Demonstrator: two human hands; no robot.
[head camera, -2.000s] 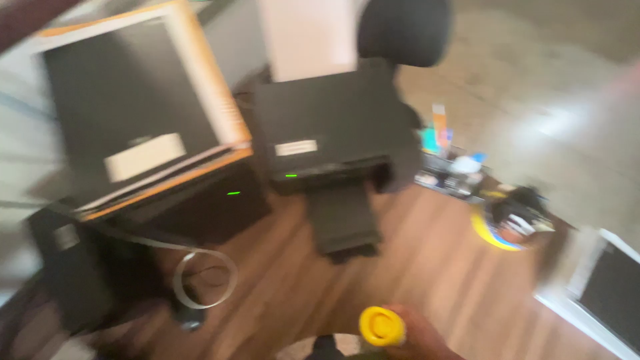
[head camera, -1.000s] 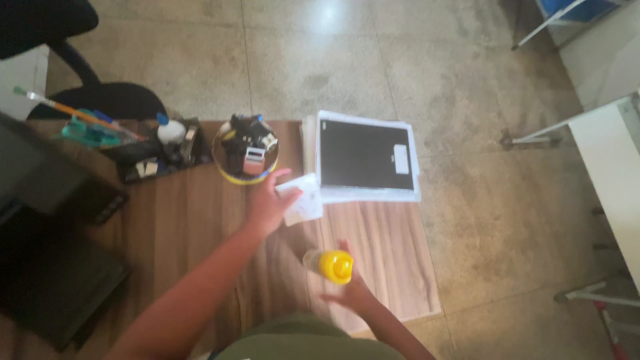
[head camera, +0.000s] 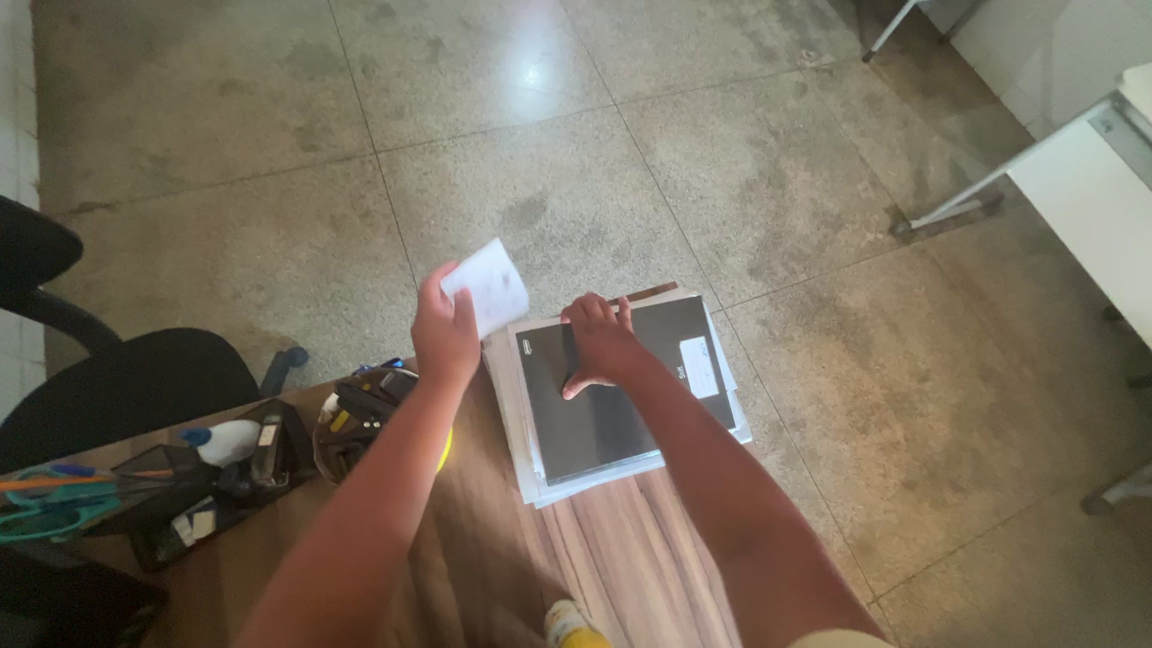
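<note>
My left hand (head camera: 447, 335) grips a small folded white paper (head camera: 487, 290) between thumb and fingers, just past the desk's far edge. My right hand (head camera: 601, 346) lies spread on a black notebook (head camera: 594, 427) with a white label, its fingertips at the far edge of the cover. Loose sheets and papers (head camera: 515, 423) stick out under the notebook. A bottle with a yellow part (head camera: 576, 630) stands near the bottom of the view, partly cut off and touched by neither hand.
The wooden desk (head camera: 481, 540) bears a black desk organizer (head camera: 279, 441) with scissors (head camera: 58, 504) and a white bottle (head camera: 220, 441). A round container (head camera: 337, 432) of small items sits beside it. A black chair (head camera: 153, 378) is behind the desk; a white table (head camera: 1089, 198) is at right.
My right hand has left the yellow-topped bottle and is now on the black notebook. My left hand still holds the white paper, now beyond the desk's edge. The view has shifted.
</note>
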